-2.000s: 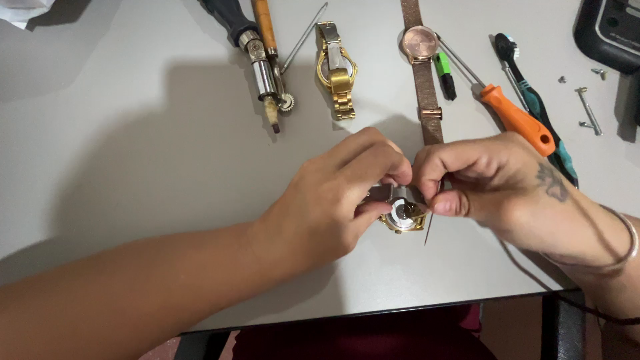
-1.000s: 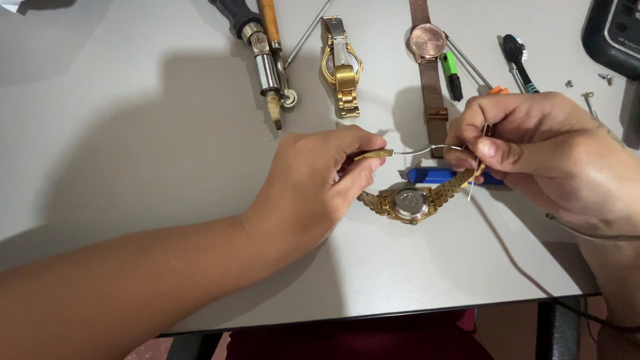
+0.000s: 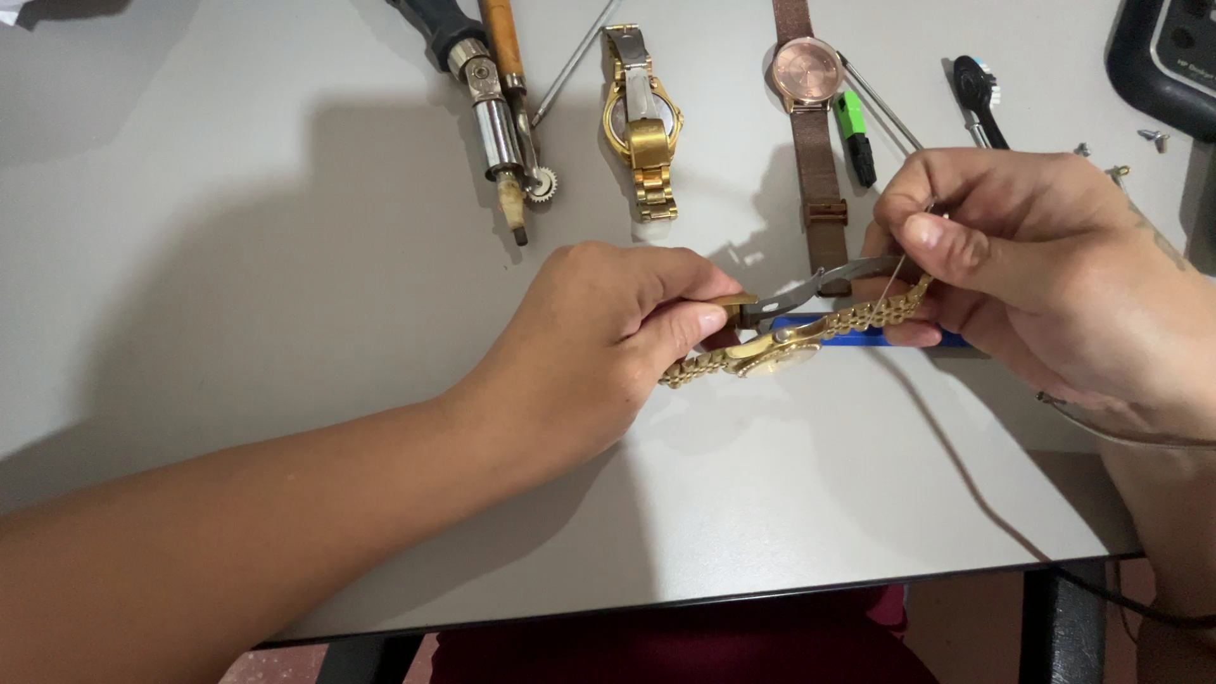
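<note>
My left hand (image 3: 608,332) pinches the gold clasp end of a gold wristwatch (image 3: 774,356) between thumb and fingers. The watch is tilted on its side, and its grey metal folding clasp (image 3: 793,296) is unfolded above the case. My right hand (image 3: 1026,247) holds the other end of the gold link bracelet, along with a thin metal pin or needle (image 3: 885,290) that slants down across the bracelet. A blue flat object (image 3: 860,332) lies behind the watch, partly hidden by it and by my right fingers.
Behind my hands lie a second gold watch (image 3: 649,142), a rose-gold mesh-band watch (image 3: 807,76), a green and black piece (image 3: 855,138), a dark-handled tool (image 3: 494,128), a wooden-handled tool (image 3: 503,43) and a black toothbrush (image 3: 974,95). Screws (image 3: 1152,138) lie at right, near a black device (image 3: 1168,66).
The gold watch was lying with its back up one second ago; now it is raised and tilted between both hands. The unfolded clasp has come down closer to the case.
</note>
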